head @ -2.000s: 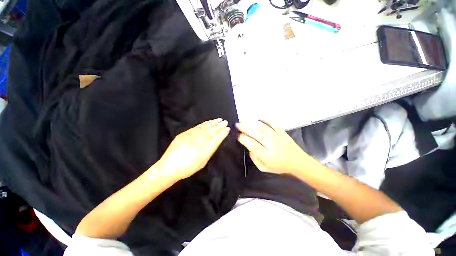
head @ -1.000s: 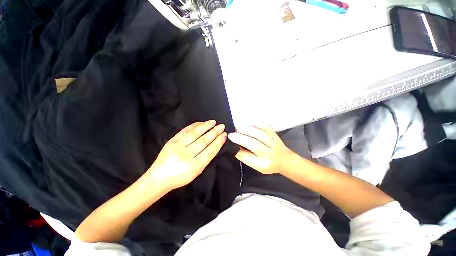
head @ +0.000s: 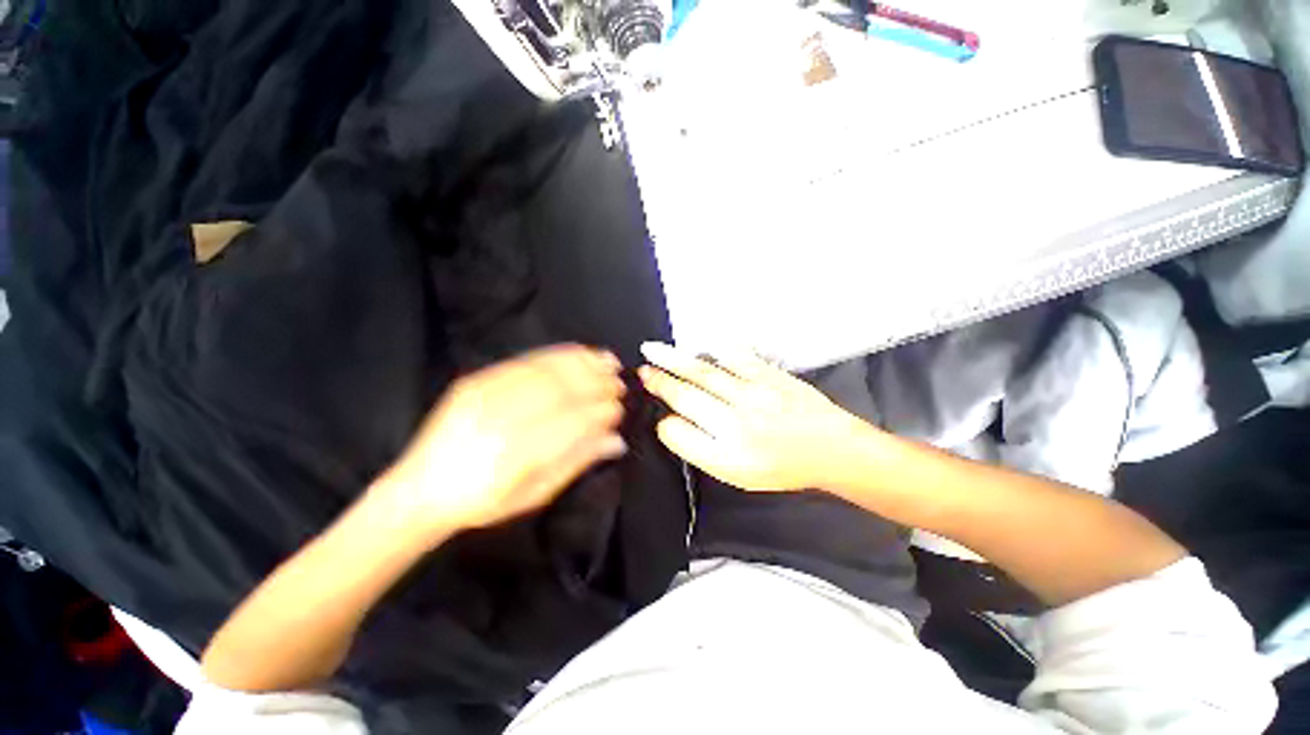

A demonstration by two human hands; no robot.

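A large black garment (head: 302,330) covers my lap and the left side, its straight edge lying along the white table (head: 805,216) up to the sewing machine (head: 575,43) at the top. The presser foot area (head: 606,112) is at the upper end of that edge. A tan patch (head: 219,239) shows on the cloth. My left hand (head: 525,431) is on the garment left of the edge, fingers curled and slightly blurred; its grip is hidden. My right hand (head: 740,417) lies at the edge by the table corner, fingertips on the cloth; I cannot tell whether it pinches it.
A smartphone (head: 1200,104) lies at the table's right. A light blue pen (head: 920,39), a pink-red pen and a small brown tab (head: 818,61) lie near the top. A ruled strip (head: 1121,256) runs along the front edge. Pale garment pieces (head: 1063,388) hang below the table.
My left hand's fingers have gone from extended flat to curled. My right fingertips have moved slightly left and up. The view has shifted a little; the garment edge stays along the table.
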